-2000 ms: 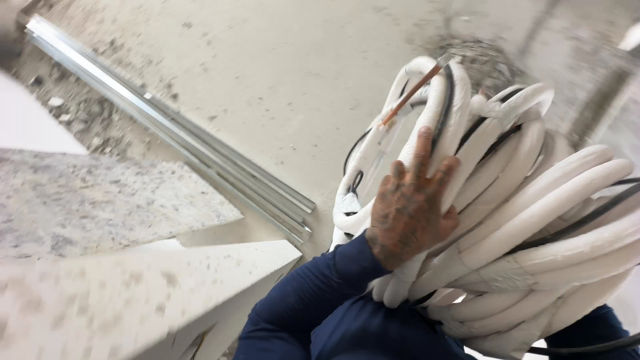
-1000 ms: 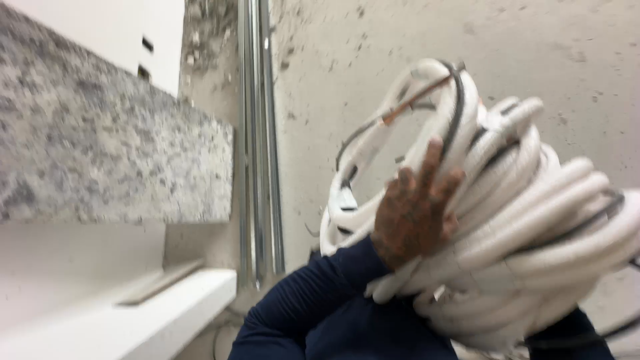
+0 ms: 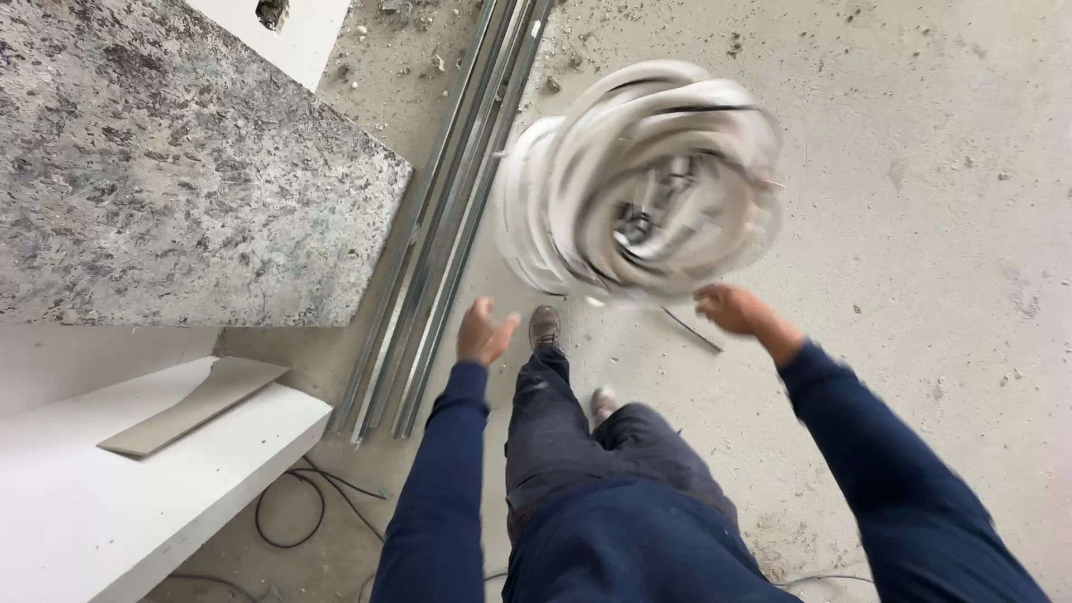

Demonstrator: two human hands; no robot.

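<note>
A thick bundle of coiled white insulated pipe with black cable, blurred by motion, is ahead of my feet. Both my hands are apart from it or at its near edge. My left hand is held out on the near left of the coil, thumb apart from the fingers, holding nothing. Close to the coil's lower right edge is my right hand, its fingers curled and blurred; whether they touch the coil cannot be told. A dark cable end sticks out below the coil.
Long metal profiles lie on the concrete floor left of the coil. A mottled grey slab juts in at upper left. Below it, a white ledge bears a curved offcut. A thin cable loops on the floor, near my shoes.
The coil was against my body, with one hand on it. Now it is out in front of me, that hand is off it, and both hands are in view. The view has shifted.
</note>
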